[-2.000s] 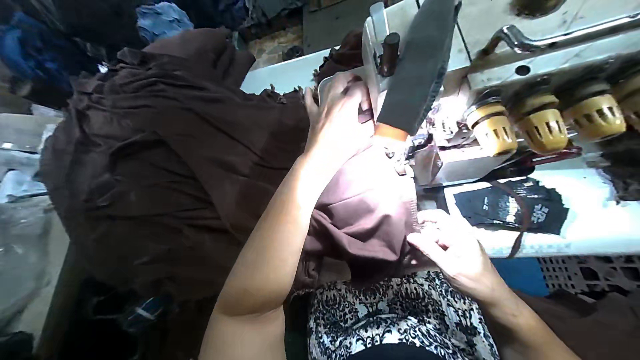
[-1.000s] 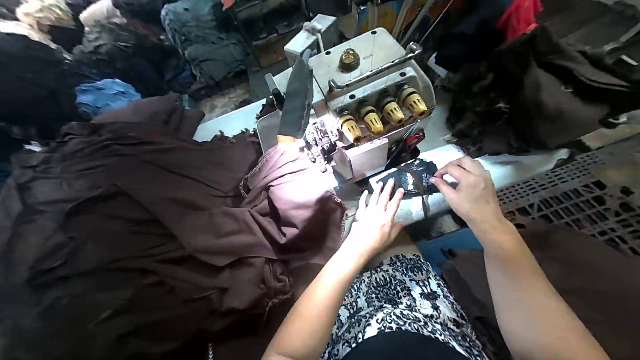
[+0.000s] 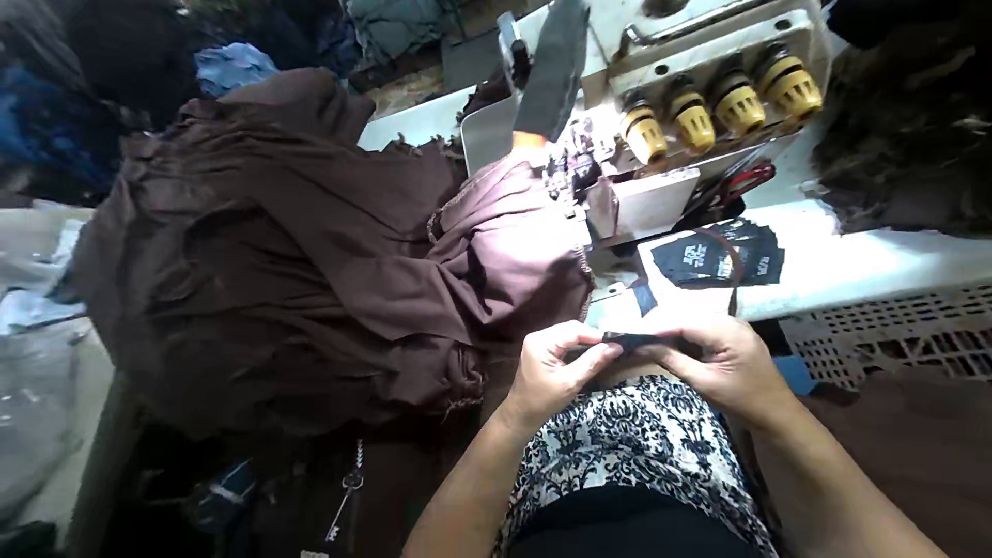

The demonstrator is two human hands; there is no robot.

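Between the fingertips of both hands, just above my lap, is a small black fabric label (image 3: 632, 339). My left hand (image 3: 554, 372) pinches its left end, and my right hand (image 3: 717, 364) grips the right end. Brown fabric (image 3: 310, 256) with overlocked edges spreads to the left, one edge lying at the needle area of an overlock sewing machine (image 3: 612, 93). More black labels (image 3: 717, 256), bearing writing, lie fanned out on the white table beyond my right hand, with a thin brown strip across them.
Yellow tension dials (image 3: 690, 116) line the machine's front. Red-handled scissors (image 3: 748, 180) lie beside it. A perforated plastic crate (image 3: 899, 329) is below the table's right edge, dark fabric (image 3: 907, 132) is heaped at the right, and a light blue cloth (image 3: 232, 70) lies at the back left.
Both hands have come from the pile of labels toward my lap, a black label now held between them. Two seconds ago they were on the brown fabric, which now lies released. The view has shifted.
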